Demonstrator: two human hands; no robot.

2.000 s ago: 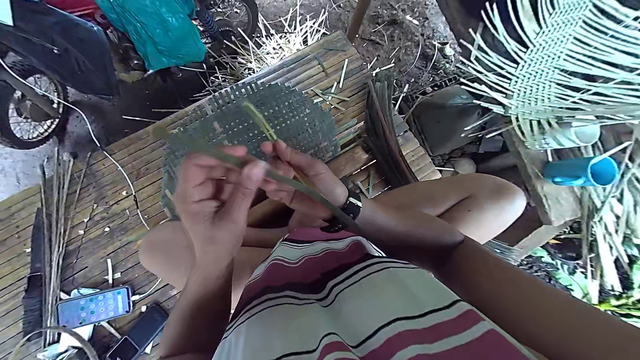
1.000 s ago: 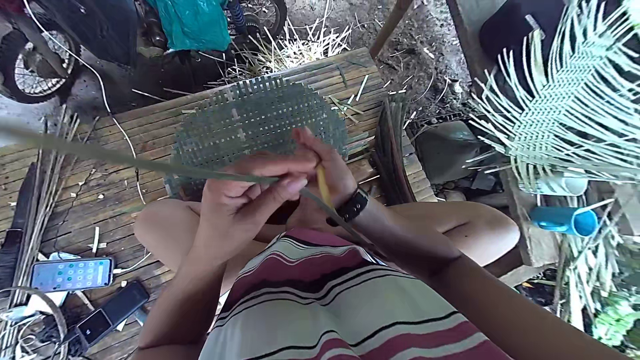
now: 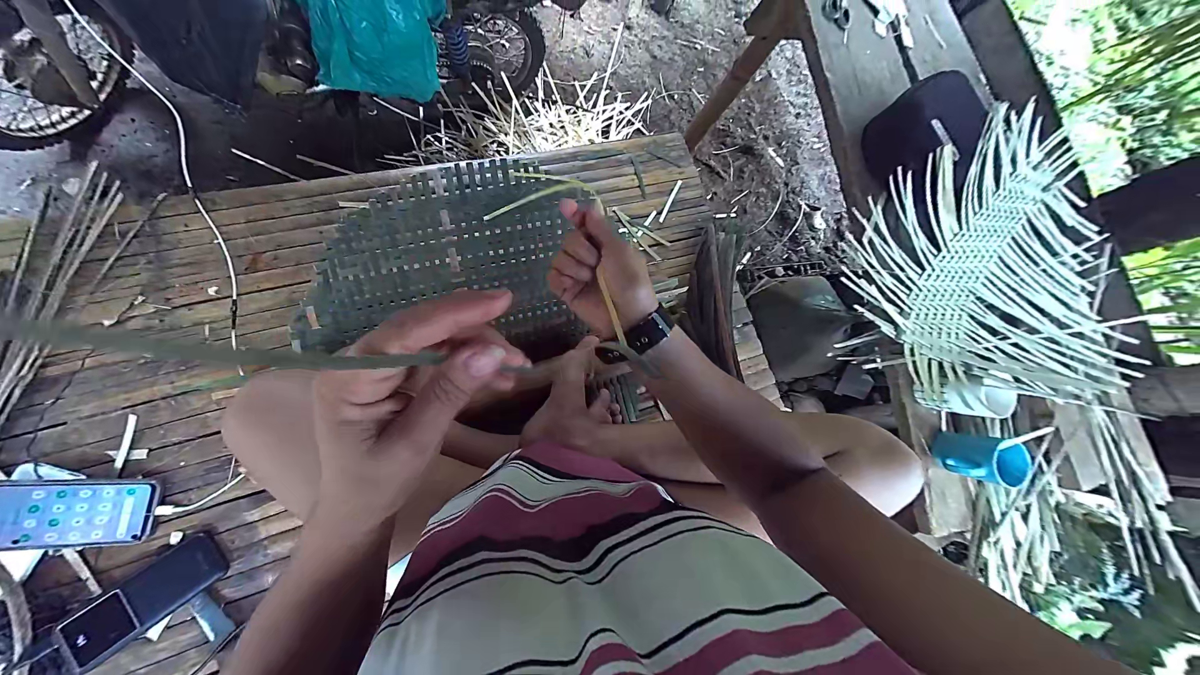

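Note:
My left hand [image 3: 412, 375] pinches a long green plant strip [image 3: 234, 354] between thumb and fingers; the strip runs off the left edge. To its right and farther forward, my right hand [image 3: 600, 267] is curled around a thin yellowish strip [image 3: 609, 300]. That strip bends over above the fist and hangs down past the wrist, which wears a black band. Beneath and beyond both hands, a dark green woven mat [image 3: 422, 244] lies flat on the bamboo-slat platform [image 3: 272, 220]. Part of the mat's near edge is hidden by my left hand.
A lit phone [image 3: 80, 514] and a second dark device [image 3: 141, 600] lie at left by a white cable [image 3: 202, 197]. A bundle of dark strips [image 3: 714, 300] rests right of the mat. Farther right are a pale unfinished weave [image 3: 975, 272] and a blue mug [image 3: 984, 459].
My hands, close together one second ago, are now apart, with the right one farther forward. The yellowish strip now shows bent over above my right fist. The view has shifted.

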